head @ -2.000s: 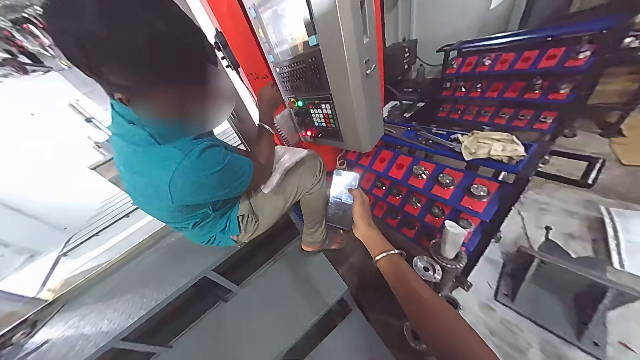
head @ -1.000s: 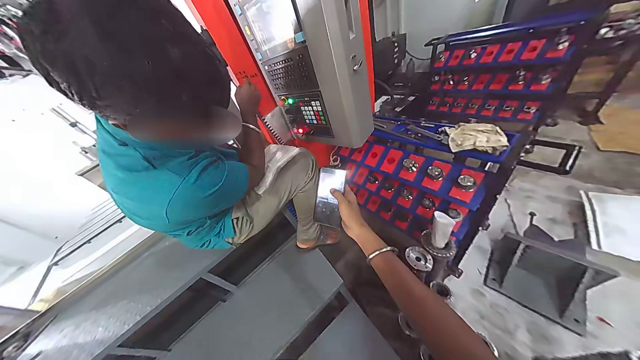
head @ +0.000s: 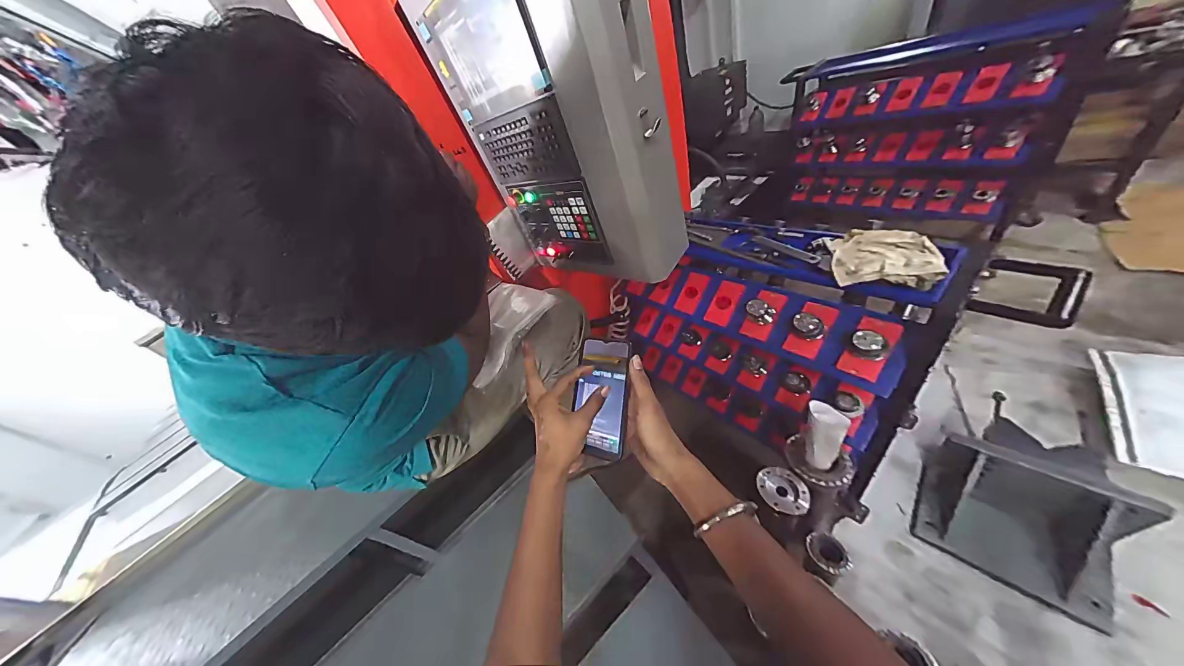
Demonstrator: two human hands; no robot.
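Observation:
A smartphone [head: 603, 398] with a lit screen is held upright at the middle of the view. My right hand [head: 655, 421] grips it from the right side, with a metal bangle [head: 726, 520] on that wrist. My left hand [head: 560, 421] is at the phone's left side, its thumb and a finger over the screen and another finger spread out; nothing is held in it. Beyond the phone stands a CNC machine control panel [head: 555, 217] with a keypad and red and green lights. A person in a teal shirt [head: 314, 407] sits close on the left.
A blue rack [head: 888, 365] with red tool-holder slots stands to the right, with a crumpled cloth [head: 888, 259] and tools on its shelf. Flanged metal parts [head: 783, 490] are beside its lower end. A dark metal bracket [head: 1027, 518] lies on the floor at right.
My left hand has come into view and moved to the phone's screen. My right hand still holds the phone. The seated person's head appears larger and lower in front of the panel.

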